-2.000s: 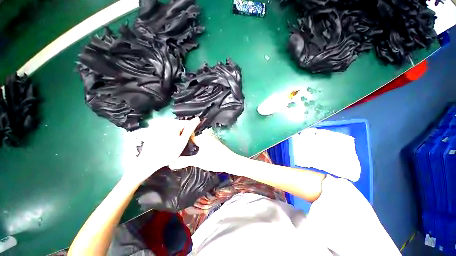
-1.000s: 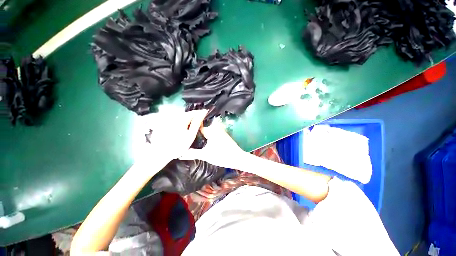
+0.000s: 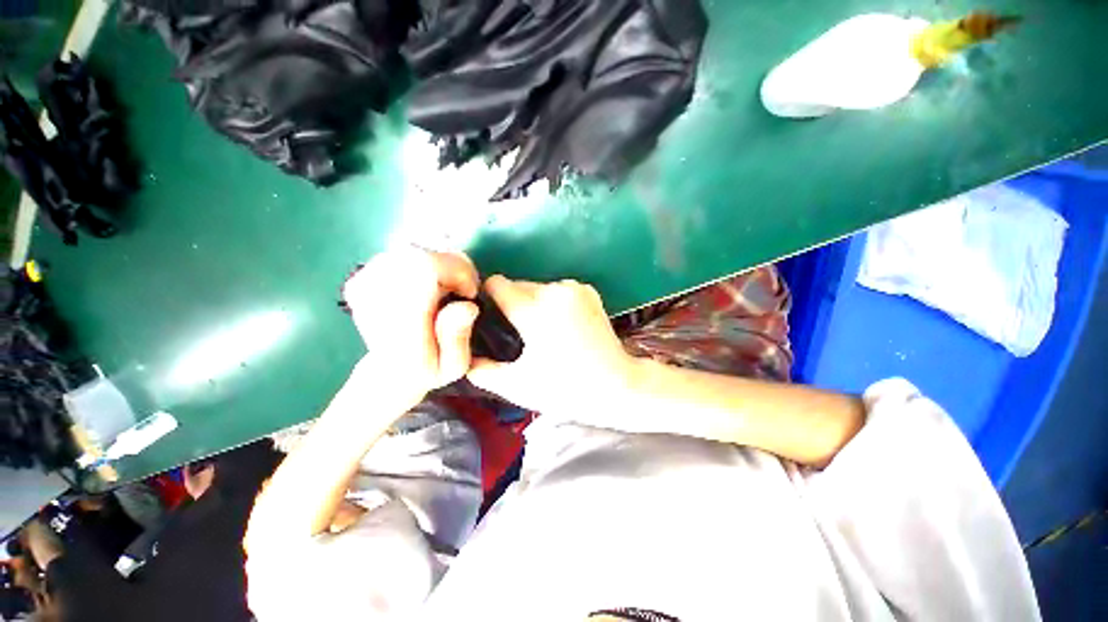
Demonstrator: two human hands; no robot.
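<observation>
My left hand (image 3: 413, 310) and my right hand (image 3: 553, 346) meet over the near edge of the green table (image 3: 280, 273). They pinch a small black piece (image 3: 493, 328) between them. Fingers cover much of the piece. A dark tip also shows beside the left hand's outer side. Large glossy bunches of black pieces (image 3: 571, 85) lie just beyond my hands. A white glue bottle (image 3: 851, 67) with a yellow nozzle lies on its side on the table at the upper right.
More black bunches (image 3: 67, 146) lie at the far left. A translucent tub (image 3: 100, 408) and a smaller white bottle (image 3: 143, 434) are at the lower left edge. A blue bin (image 3: 838, 328) holding a crumpled white plastic sheet (image 3: 972, 261) stands at my right.
The view has moved closer and turned; bunches and glue bottle appear larger and higher. The far right bunches have left the view. Both hands still hold the black piece, now more closely together.
</observation>
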